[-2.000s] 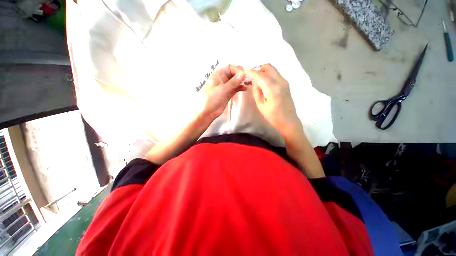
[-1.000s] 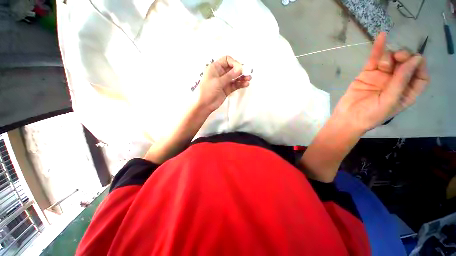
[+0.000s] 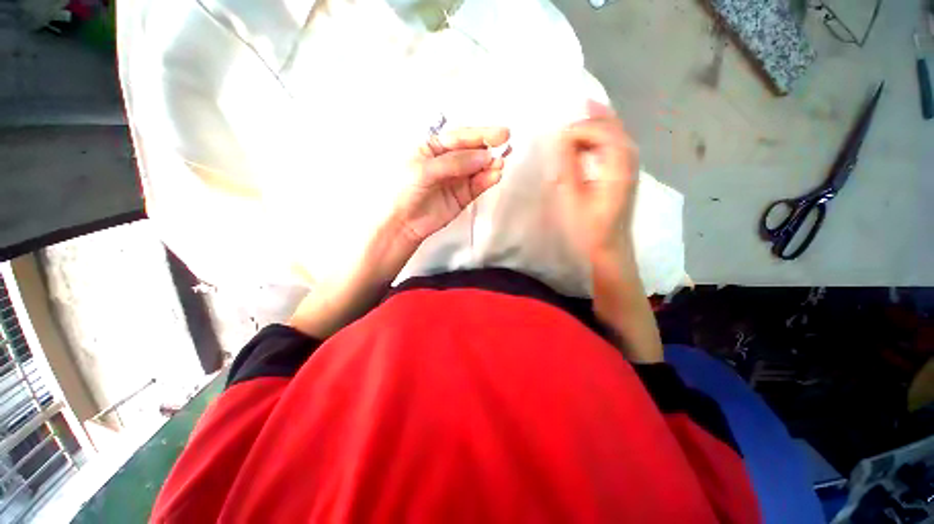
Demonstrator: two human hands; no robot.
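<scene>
The white garment (image 3: 338, 123) lies over the table and up to my red shirt, with a bit of dark lettering showing beside my left fingers. My left hand (image 3: 451, 184) pinches a small white button (image 3: 499, 151) between thumb and fingertips, low over the cloth. My right hand (image 3: 601, 174) is blurred, to the right of my left hand and apart from it, over the cloth's right part. Its fingers are bent; whether it holds a needle cannot be seen. No thread can be made out.
Black shears (image 3: 825, 194) lie on the table (image 3: 707, 235) right of the cloth. A speckled stone bar (image 3: 766, 43), a thin wire frame (image 3: 848, 23) and a teal-handled tool (image 3: 925, 84) lie at the back right. A white button shows at the top edge.
My right hand went out to the far right, drawing a thread, and has come back near my left hand. The shears are uncovered again. My left hand still pinches at the button.
</scene>
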